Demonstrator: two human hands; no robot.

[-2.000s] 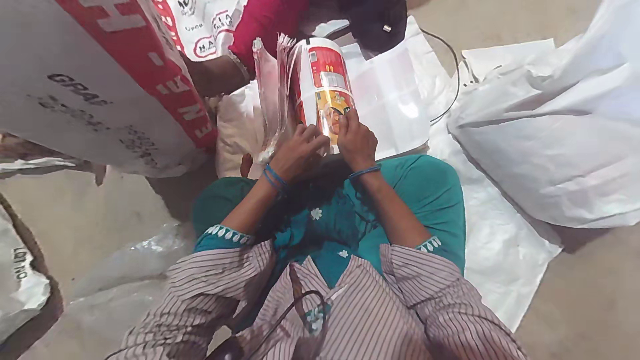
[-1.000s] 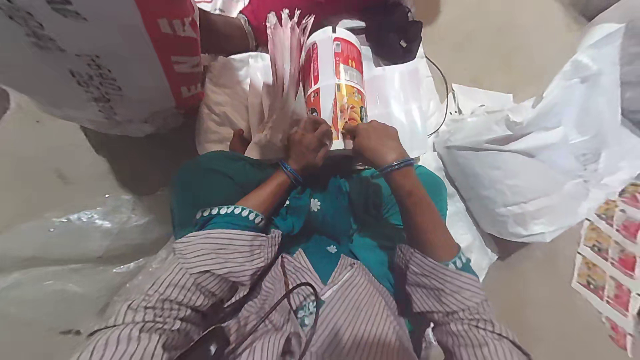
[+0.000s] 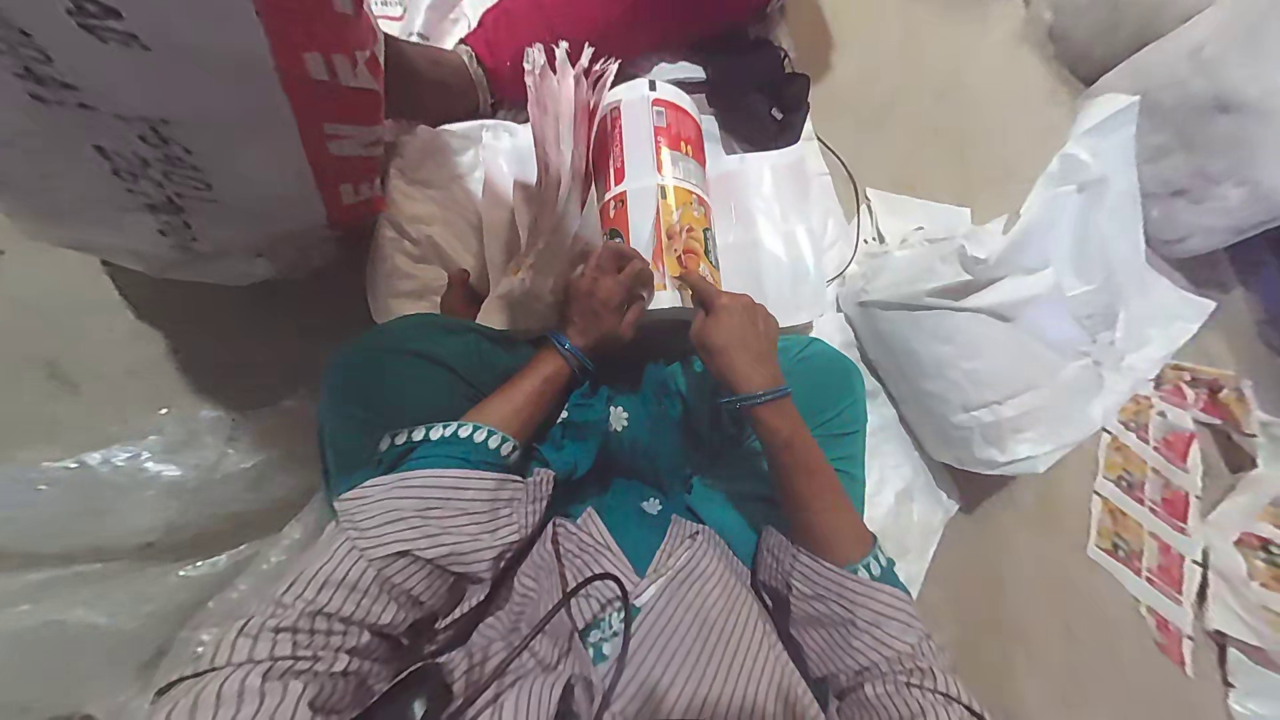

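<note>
A roll of printed packaging film, red, yellow and white, lies in front of my lap with its near end toward me. My left hand rests with bent fingers at the near left part of the roll, beside a fanned bundle of thin whitish sheets or strips. Whether its fingers grip an edge is hidden. My right hand is at the roll's near right side, its index finger extended onto the yellow print and the other fingers curled. A white sheet spreads to the right of the roll.
A large white sack with red print stands at the upper left. Another person's magenta clothing and a dark cloth are beyond the roll. To the right lie a crumpled white sack and printed sheets; clear plastic lies left.
My right index finger now points onto the yellow print, where the hand was more bent over the roll's near end before. The roll stays in front of my lap.
</note>
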